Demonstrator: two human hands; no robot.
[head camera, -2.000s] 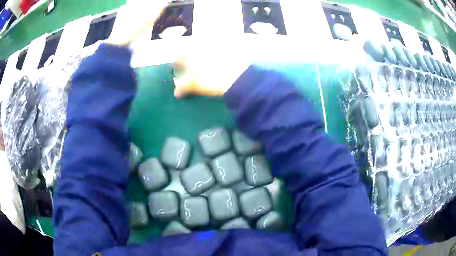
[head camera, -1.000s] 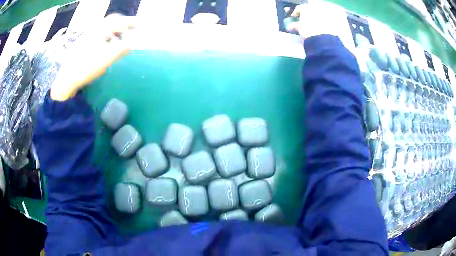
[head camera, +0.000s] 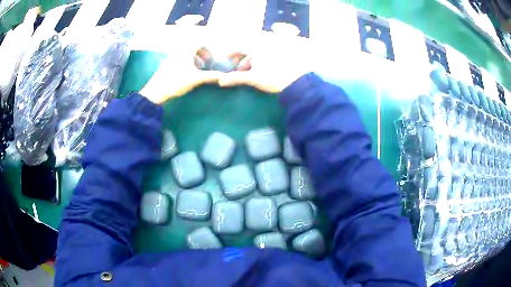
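My left hand (head camera: 182, 73) and my right hand (head camera: 259, 72) meet beyond the loose cases, both washed out by glare. Their fingertips hold a small pale grey-blue thing (head camera: 222, 63) between them, apparently a charging case; whether it is open is too blurred to tell. Several grey-blue charging cases (head camera: 237, 180) lie loose on the green mat (head camera: 224, 115) in front of me. Some at the sides and near edge are partly hidden by my sleeves and jacket.
Open white boxes with dark inserts (head camera: 287, 17) stand in a row along the far side. Crinkled clear plastic bags (head camera: 78, 84) lie at left, with a flat black object (head camera: 40, 182) below them. A clear blister tray (head camera: 465, 168) of cases is at right.
My right hand has come back from a box at the far right, and my left hand has moved right; they now meet in the centre. The view has shifted, showing more at left.
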